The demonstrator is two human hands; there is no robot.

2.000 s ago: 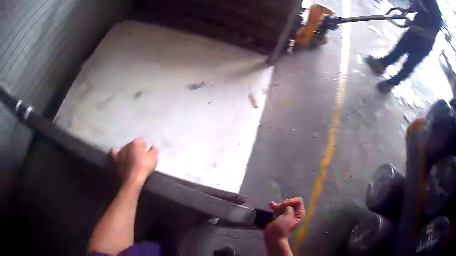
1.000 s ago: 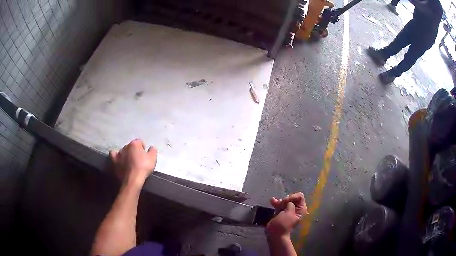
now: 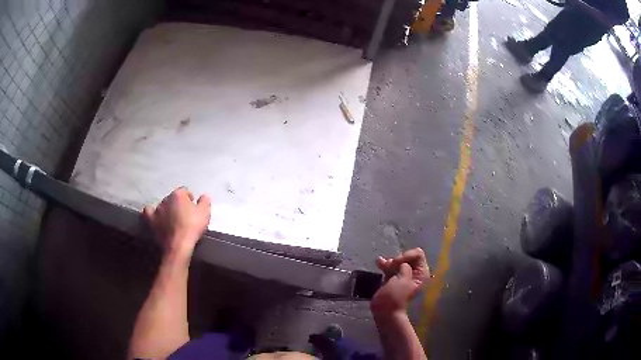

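Observation:
The cart's white scuffed deck point(image 3: 225, 133) fills the upper left in front of me. The grey handle rail point(image 3: 274, 271) runs across its near edge, with pale bands at its left part. My left hand point(image 3: 179, 216) is closed over the middle of the rail, fingers toward the deck. My right hand point(image 3: 403, 281) is at the rail's dark right end, fingers curled; its palm side touches or nearly touches the end, and whether it grips is unclear. A small orange-brown object point(image 3: 346, 110) lies on the deck's right side.
A tiled wall point(image 3: 35, 91) stands close on the left. A dark panel point(image 3: 267, 21) closes the deck's far end. Right of the cart are a yellow floor line point(image 3: 457, 190), dark wrapped rolls point(image 3: 545, 221), a person in dark clothes point(image 3: 562, 39) and an orange pallet jack point(image 3: 426, 15).
The deck, rail and pallet jack sit slightly higher in view. The pallet jack's handle has gone out of sight. The person has shifted slightly up and left in view. Both hands keep their places at the rail.

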